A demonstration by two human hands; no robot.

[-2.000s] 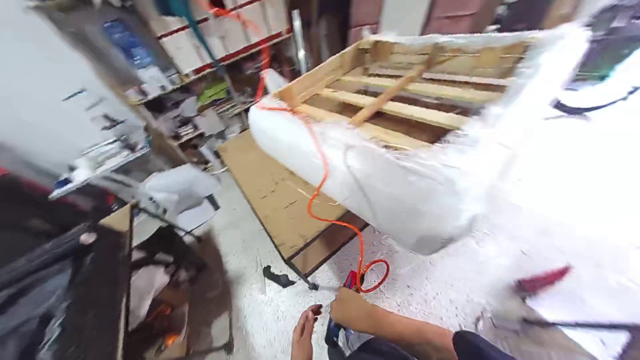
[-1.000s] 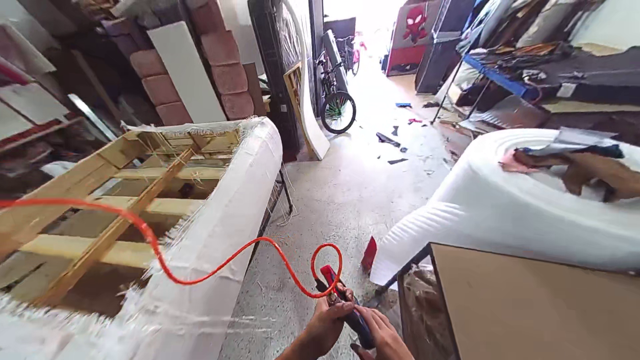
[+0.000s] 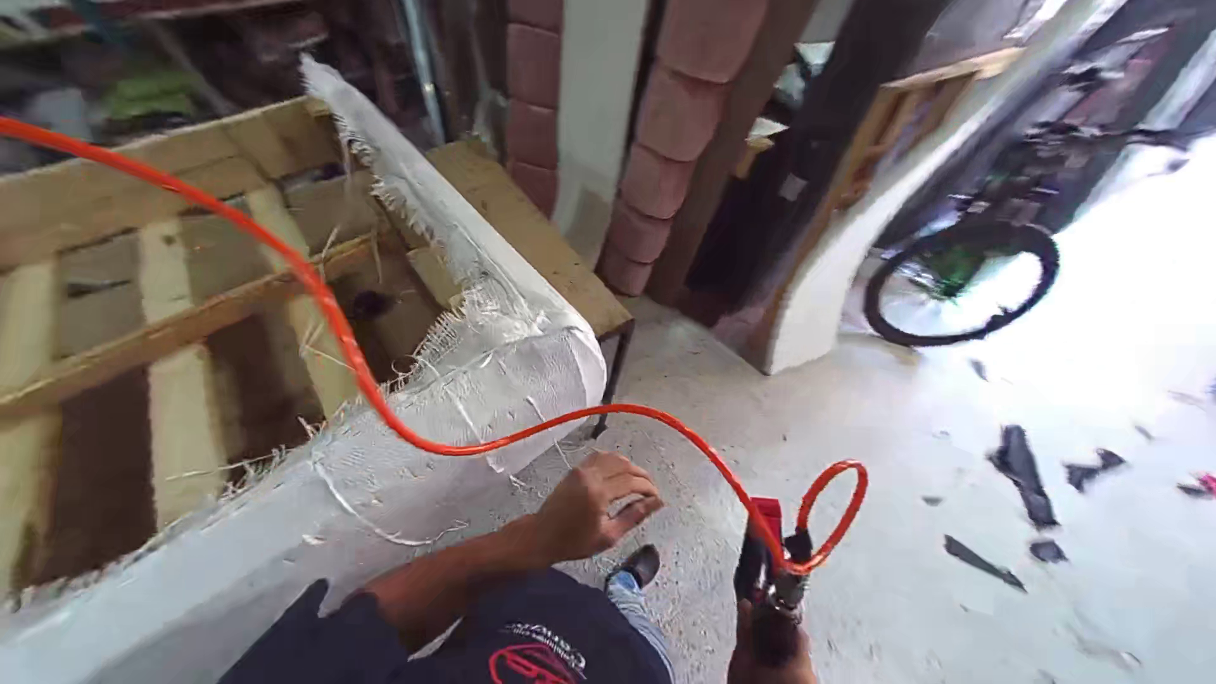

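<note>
My right hand grips a black and red air tool, probably a pneumatic stapler, at the lower middle right. An orange coiled air hose runs from its fitting, loops once and crosses to the upper left. My left hand holds nothing, its fingers loosely curled, beside the corner of an upholstered frame. White fabric with frayed edges covers the sides of this frame. Wooden slats show inside it.
The frame rests on a wooden table with metal legs. Pink cushioned pieces stand behind. A bicycle stands at the upper right. Dark scraps lie on the floor. My shoe is below my left hand.
My hands were together at the air tool one second ago; now they are apart, the left beside the frame's corner. The view has turned left, toward the frame.
</note>
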